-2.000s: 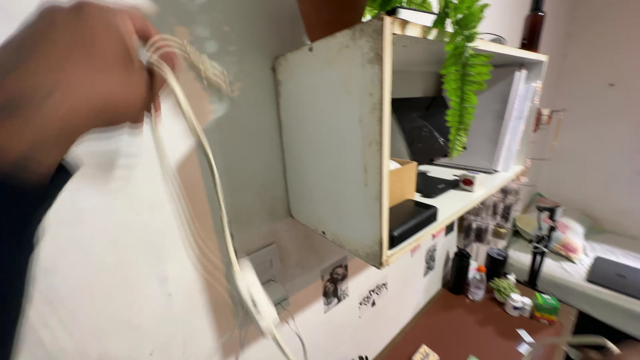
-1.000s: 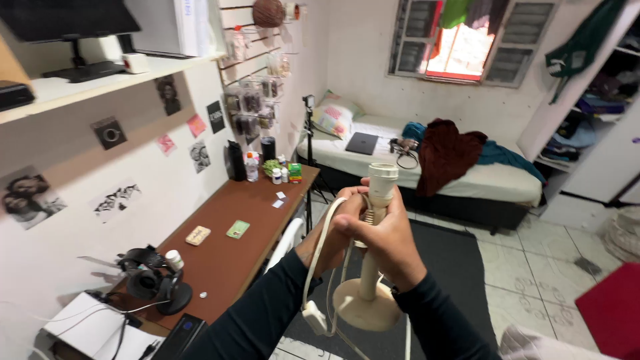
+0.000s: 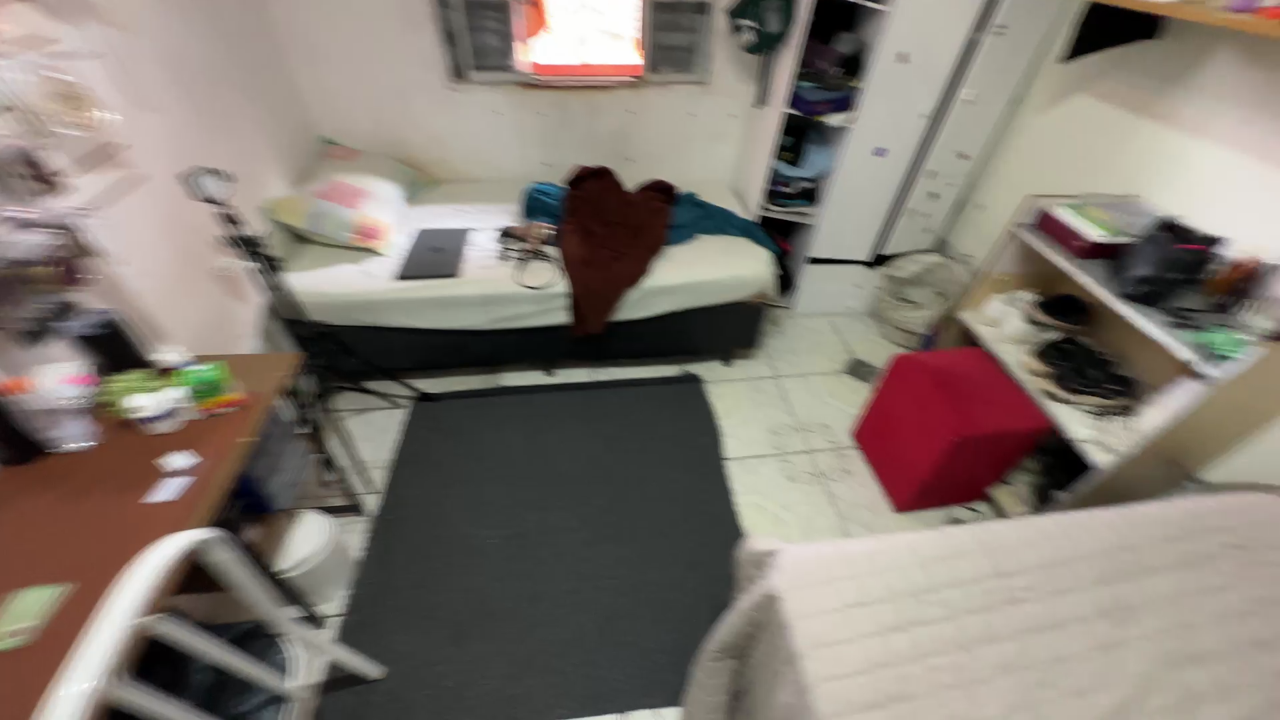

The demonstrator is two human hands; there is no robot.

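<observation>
Neither my left hand nor my right hand shows in the head view now, and the cream object with its cord is out of sight too. A dark grey mat [image 3: 550, 540] lies on the tiled floor. Beyond it, a bed holds a closed laptop [image 3: 433, 254], a patterned pillow [image 3: 345, 210], a dark red cloth [image 3: 610, 240] and a teal cloth [image 3: 715, 222]. The picture is blurred.
A white chair [image 3: 205, 545] stands by the brown desk [image 3: 235, 440] at left, with a tripod [image 3: 262, 260] behind. At right are a red cube-shaped stool [image 3: 950, 425], a shelf unit [image 3: 1210, 400] and a quilted beige cover [image 3: 1020, 610].
My two hands, holding the cream object with its cord one second ago, have left the view. The view has swung right, and the red stool and shelf unit now show more fully.
</observation>
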